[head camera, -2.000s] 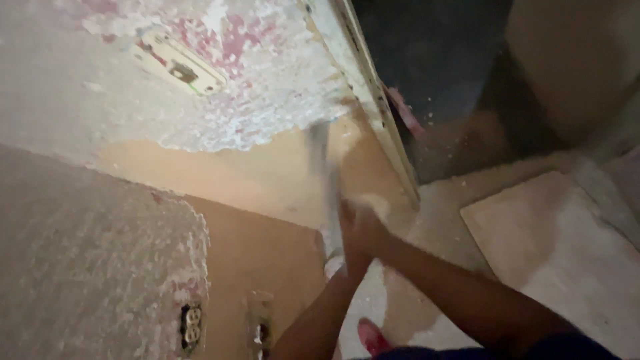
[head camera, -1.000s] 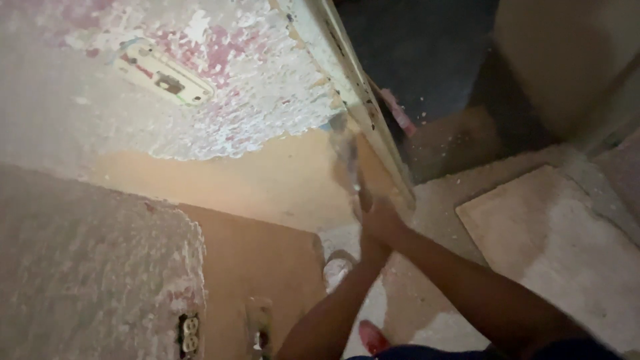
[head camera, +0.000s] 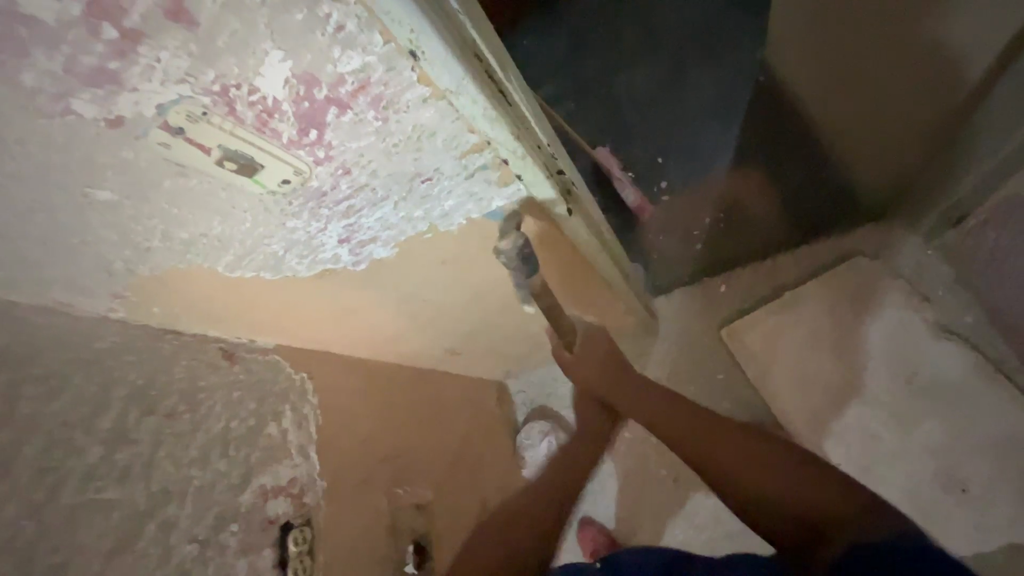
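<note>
A long tool with a wooden-looking handle and a pale, worn head (head camera: 516, 248) slants up and left against the wall, its tip near the door frame. The exact type of tool is too blurred to tell. My right hand (head camera: 592, 356) is closed around its handle. Just below, my left hand (head camera: 596, 408) is also gripping the handle, partly hidden behind the right wrist. Above the tool's tip lies rough, flaking white and pink paint (head camera: 344, 216) on the wall. Under its ragged edge is a smooth tan wall surface (head camera: 360, 312).
A switch plate (head camera: 232, 152) is on the upper left wall. An electrical outlet (head camera: 300, 548) and a wall opening (head camera: 416, 556) sit low down. The door frame (head camera: 552, 168) borders a dark doorway. A pale slab (head camera: 896, 360) lies at right; a whitish rounded object (head camera: 540, 444) rests by the wall corner.
The tool, blurred and nearly upright two seconds ago, now leans more to the upper left. Both hands have stayed on its handle.
</note>
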